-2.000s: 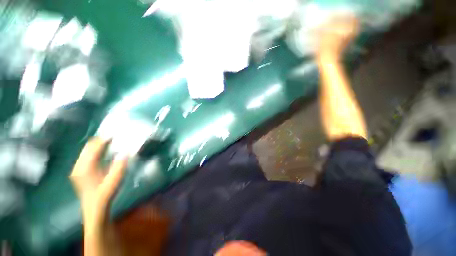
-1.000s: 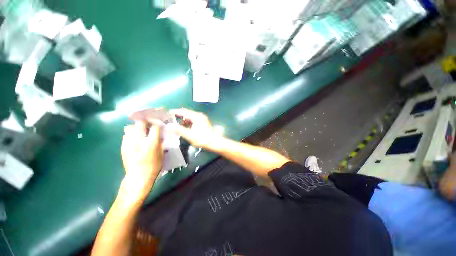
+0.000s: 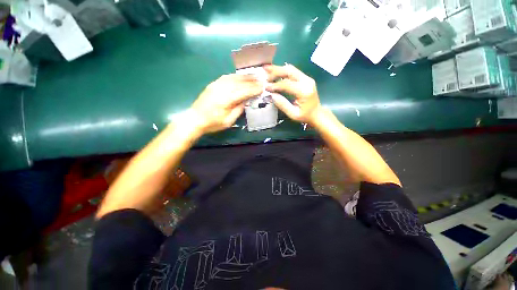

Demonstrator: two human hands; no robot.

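Note:
A small white folding carton point(image 3: 261, 118) stands upright near the front edge of the green bench, in front of me. Its lid flap point(image 3: 254, 55), pinkish-brown inside, stands up at the far side. My left hand point(image 3: 225, 101) holds the carton from the left. My right hand point(image 3: 295, 93) is on its right side, thumb and fingers at the carton's top. The fingers of both hands meet over the opening and hide what is inside. A small dark spot shows on the carton just below the fingers.
Open cartons point(image 3: 336, 44) with white flaps lie at the upper right, and closed teal-and-white cartons point(image 3: 473, 69) are stacked at the far right. More open cartons point(image 3: 69, 35) lie at the upper left. Paper scraps dot the green bench point(image 3: 113, 107). A red stool point(image 3: 85, 190) is below left.
The view has turned and the bench edge now runs nearly level. Both hands are still together on the carton, now at the centre. The blue-clothed person at the right is largely out of view.

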